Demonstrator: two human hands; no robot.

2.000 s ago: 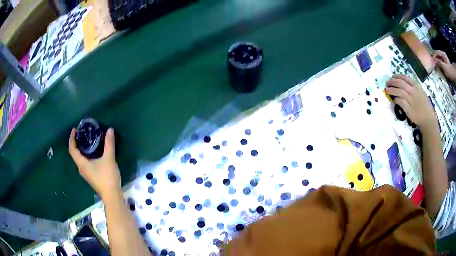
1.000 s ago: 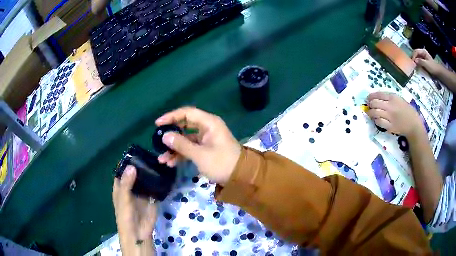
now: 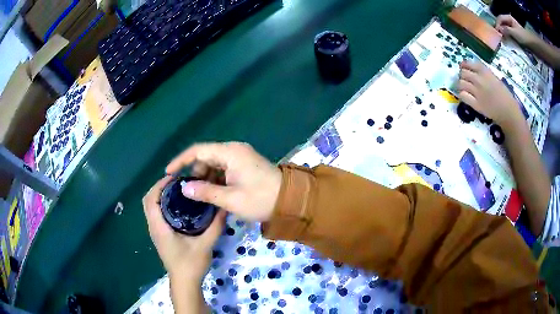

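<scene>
A black cylindrical unit (image 3: 189, 216) is in my left hand (image 3: 181, 251), its round top face turned up towards me. The fingers and thumb of my left hand wrap around its sides. My right hand (image 3: 239, 178) is over the unit from the right, with its thumb on the far part of the top face and its fingers bent beside the rim. I cannot tell whether a black piece is between thumb and unit. Small black round dots (image 3: 296, 291) lie scattered on clear film (image 3: 261, 279) below and right of my hands.
Another black unit (image 3: 332, 56) stands on the green belt (image 3: 245, 101). A large black parts tray (image 3: 166, 46) lies across the belt. A neighbour's hand (image 3: 485, 89) is at the paper-covered bench (image 3: 362, 153), near black rings (image 3: 496, 134). A carton (image 3: 18, 104) is at far left.
My right hand has moved down and left, bringing its thumb onto the unit. The unit is turned from lying tilted to top face up. The black disc in my right hand no longer shows separately.
</scene>
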